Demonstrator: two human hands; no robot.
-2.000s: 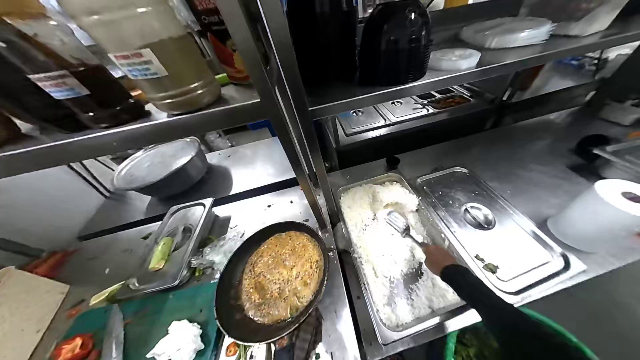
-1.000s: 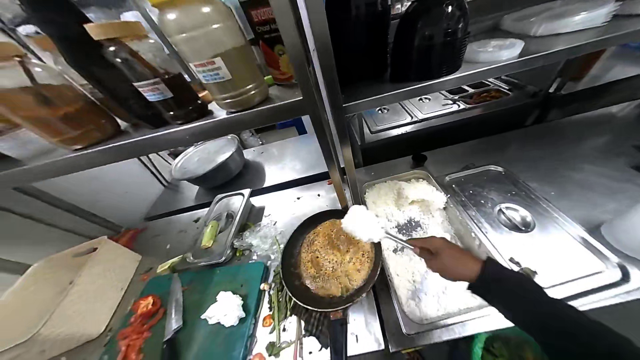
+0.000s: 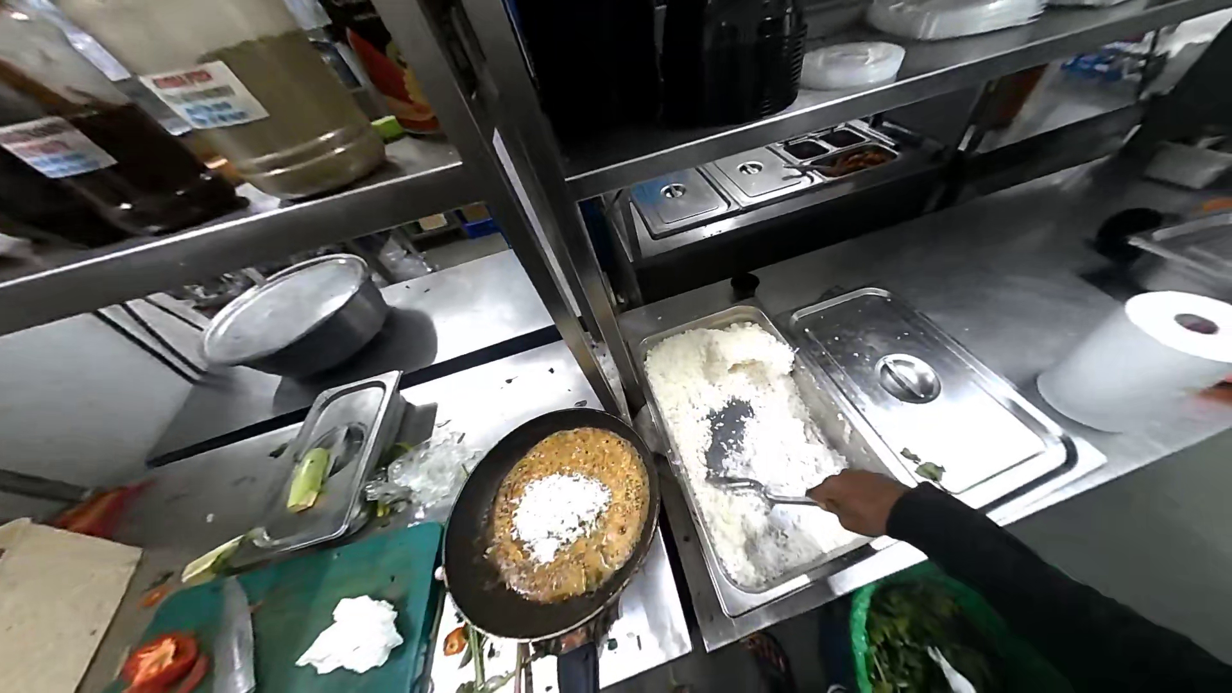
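My right hand point(image 3: 855, 502), in a dark sleeve, grips the handle of a metal serving spoon point(image 3: 746, 484), whose head rests in white rice point(image 3: 717, 385) in a steel pan point(image 3: 736, 602). Left of that pan, a black frying pan point(image 3: 467, 577) holds an orange-brown sauce point(image 3: 602, 452) with a mound of rice point(image 3: 560, 515) on it. The frying pan's handle point(image 3: 577, 669) points toward me. My left hand is out of view.
A steel lid point(image 3: 962, 443) and paper roll point(image 3: 1136, 361) are right. A green cutting board point(image 3: 404, 577) holds a knife point(image 3: 234, 635), cut tomato point(image 3: 162, 659) and crumpled white item point(image 3: 354, 635). Overhead shelf edge point(image 3: 250, 234) holds jars point(image 3: 279, 115). Green-rimmed container of leaves point(image 3: 914, 626) is below.
The spoon, loaded with rice over the frying pan a second ago, is back in the rice pan with my right hand. A mound of rice now lies on the sauce.
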